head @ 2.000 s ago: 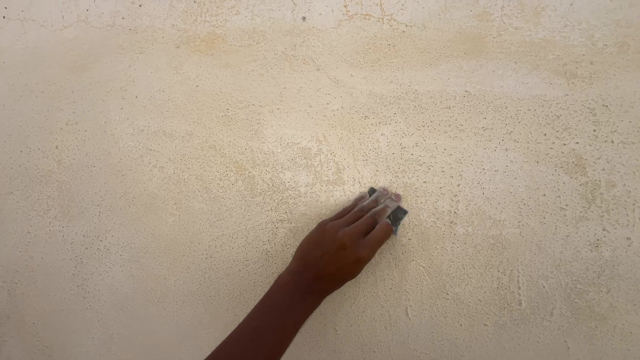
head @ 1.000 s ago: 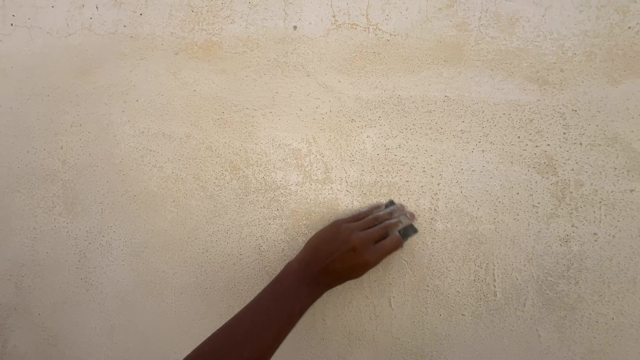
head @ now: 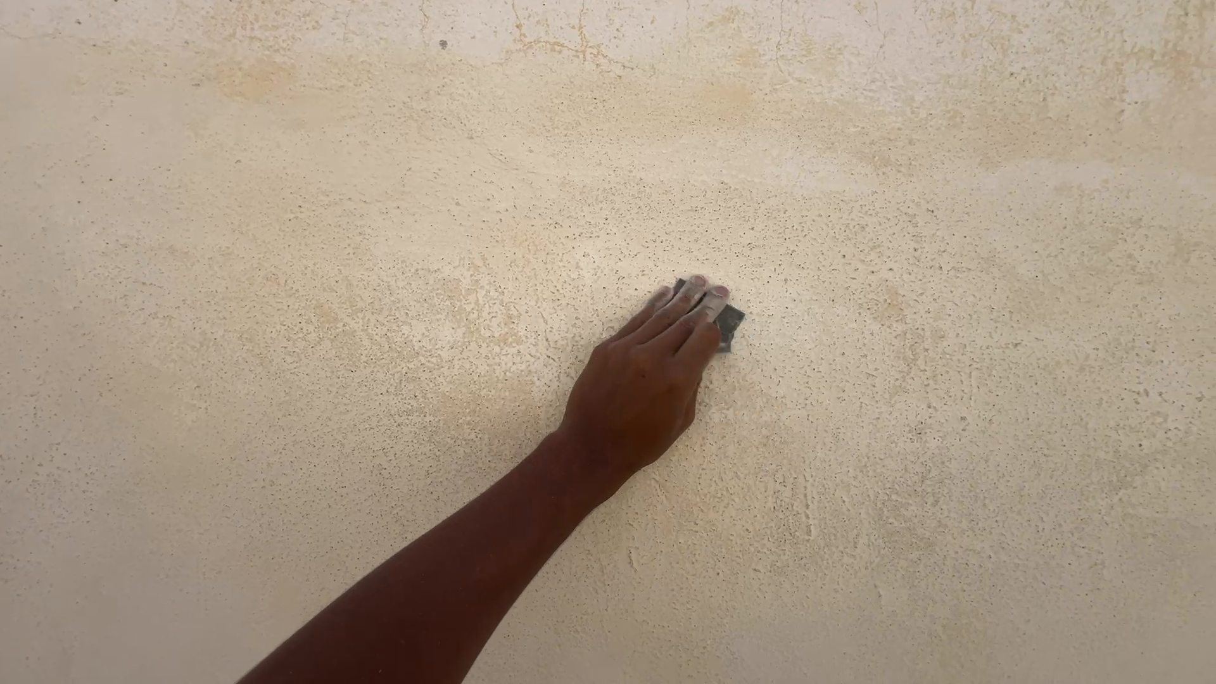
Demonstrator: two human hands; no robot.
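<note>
My left hand (head: 638, 380) reaches in from the lower left, its back towards me and its fingers pointing up and to the right. Under the fingers is a small dark grey piece of sandpaper (head: 730, 327), pressed against the plastered wall (head: 902, 380). Corners of the sheet show beyond the fingertips, while the rest is hidden beneath them. Pale dust coats the two middle fingers. The thumb is out of sight under the hand. My right hand is not in view.
Cream plaster fills the whole view, with pits and rough vertical ridges to the lower right. Near the top are fine brownish cracks (head: 560, 46) and a small dark spot (head: 443, 44).
My left hand has moved up and to the right over the wall with the sandpaper under its fingers. The view has shifted somewhat to the right.
</note>
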